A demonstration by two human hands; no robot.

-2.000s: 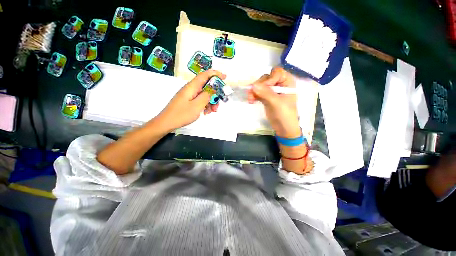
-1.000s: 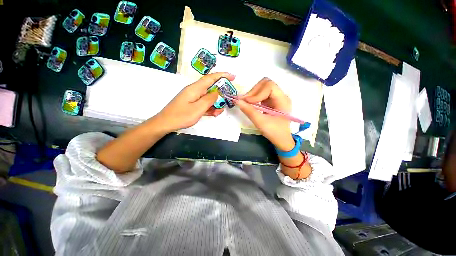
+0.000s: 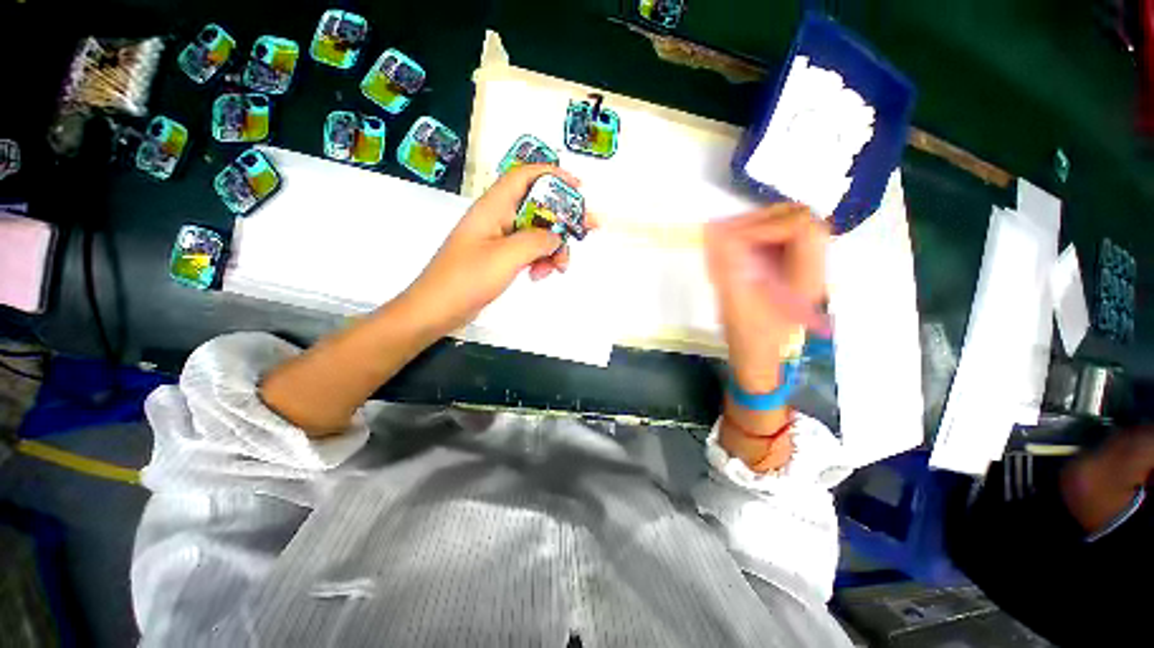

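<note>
My left hand (image 3: pixel 487 260) holds an open electronic unit (image 3: pixel 552 206) with a teal rim between thumb and fingers, above the white sheets (image 3: pixel 658 285). A pale patch shows on its upper part, and the thumb covers its lower left. My right hand (image 3: pixel 769 272) is motion-blurred, to the right of the unit and apart from it, just below the blue bin (image 3: pixel 893 108). A pink and blue smear at its lower right looks like the hand tool, held in curled fingers; its tip is not clear. White pieces (image 3: pixel 810 139) lie in the bin.
Two units (image 3: pixel 591 127) lie on the sheets behind my left hand, one partly hidden. Several more units (image 3: pixel 354 137) stand at upper left, beside thin sticks (image 3: pixel 111 76). White strips (image 3: pixel 1000 323) lie right. Another person's hand (image 3: pixel 1107 481) is at the right edge.
My right hand has moved right, away from the unit, where the tool tip was touching it. My left hand still holds the unit, now turned a little. The view has shifted slightly.
</note>
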